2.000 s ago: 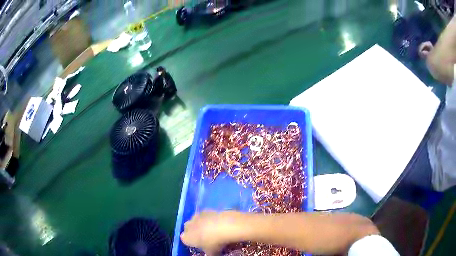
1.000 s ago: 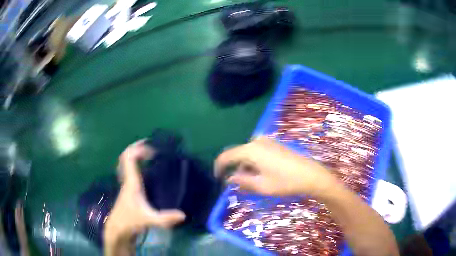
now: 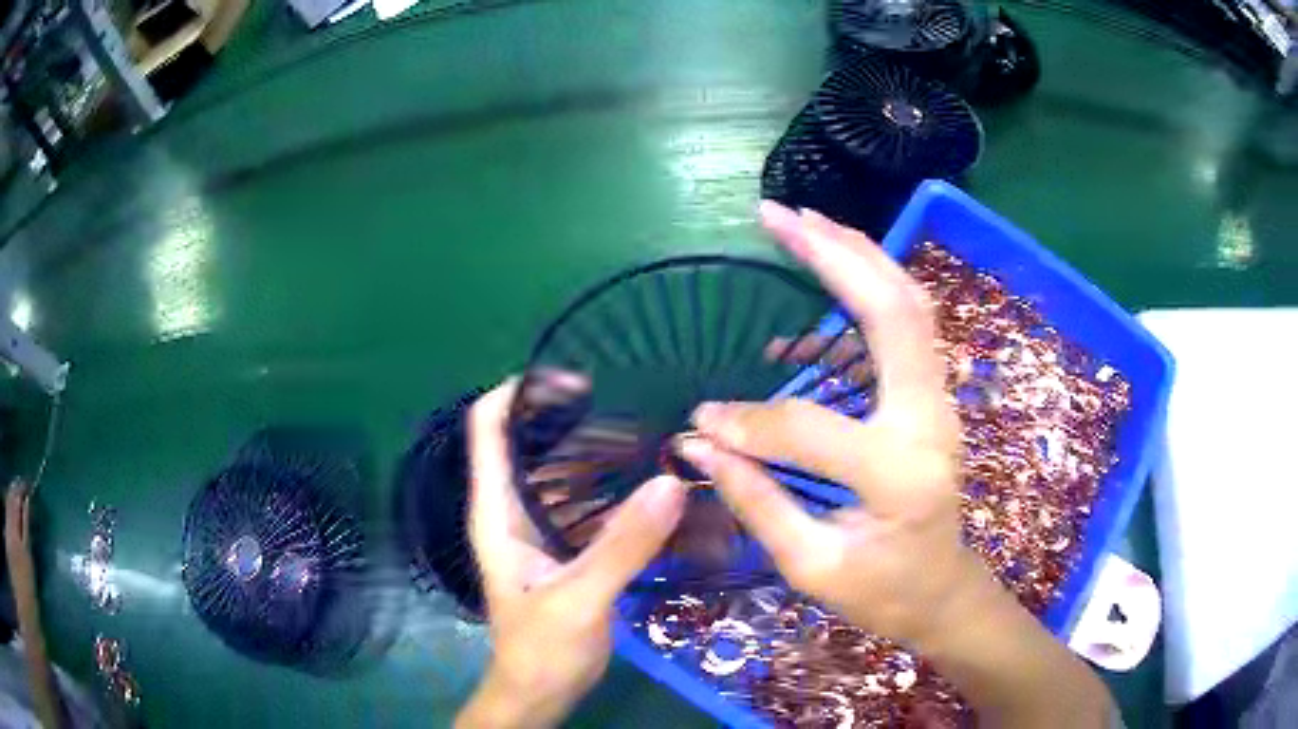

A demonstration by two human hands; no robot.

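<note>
My left hand [image 3: 570, 570] holds a black fan grille [image 3: 669, 321] upright by its lower left rim, thumb near the hub. My right hand [image 3: 854, 470] is at the grille's centre. Its thumb and forefinger pinch a small copper-coloured trim ring [image 3: 681, 459] against the hub; its other fingers are raised by the right rim. The blue parts bin [image 3: 1139, 378], full of loose copper rings [image 3: 1032, 427], lies below and to the right of my hands.
Ringed grilles [image 3: 271, 548] overlap at the lower left, with a dark disc beside them. Loose rings [image 3: 107, 669] lie at the far left. More grilles [image 3: 900, 121] and a fan body stand behind the bin. A white oval part [image 3: 1117, 615] and a white board [image 3: 1238, 499] are at the right.
The view has turned left. My left hand has raised a grille in front of me. My right hand has come from over the bin to the grille's centre with a ring.
</note>
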